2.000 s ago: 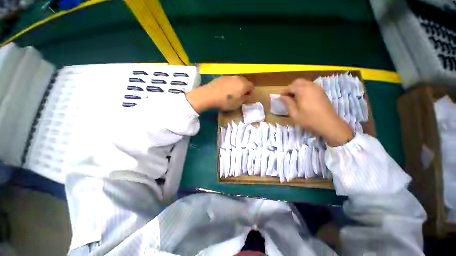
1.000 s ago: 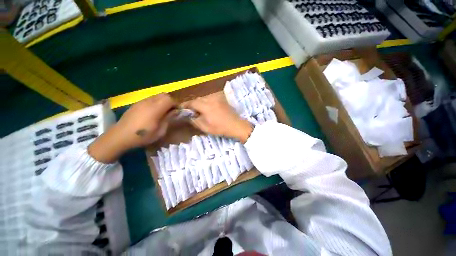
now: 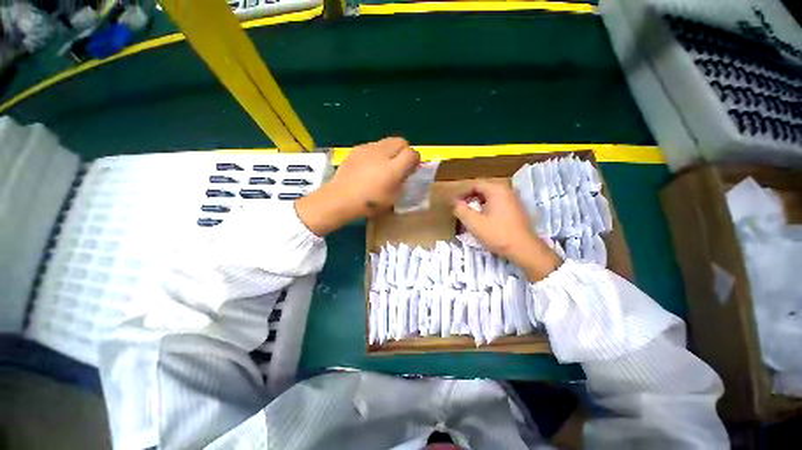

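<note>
My left hand (image 3: 374, 180) pinches a white wrapping sheet (image 3: 420, 186), which hangs over the back left of the shallow carton (image 3: 413, 230). My right hand (image 3: 506, 224) is over the middle of the carton, fingertips closed on what looks like a dark frame part (image 3: 460, 218), mostly hidden by the fingers. White wrapped packets (image 3: 440, 290) stand on edge in tight rows along the carton's near side. More packets (image 3: 563, 202) stand at its right side.
A white slotted tray (image 3: 167, 189) with some dark parts lies at left, partly under my left sleeve. White stacked trays (image 3: 26, 220) stand at far left. A deep carton (image 3: 703, 264) with loose sheets is at right, below a filled tray (image 3: 695, 114). A yellow post (image 3: 237, 70) rises behind.
One second ago both hands were together around a small packet. Now they are apart, the left with a sheet, the right lower over the carton. The view has swung back left.
</note>
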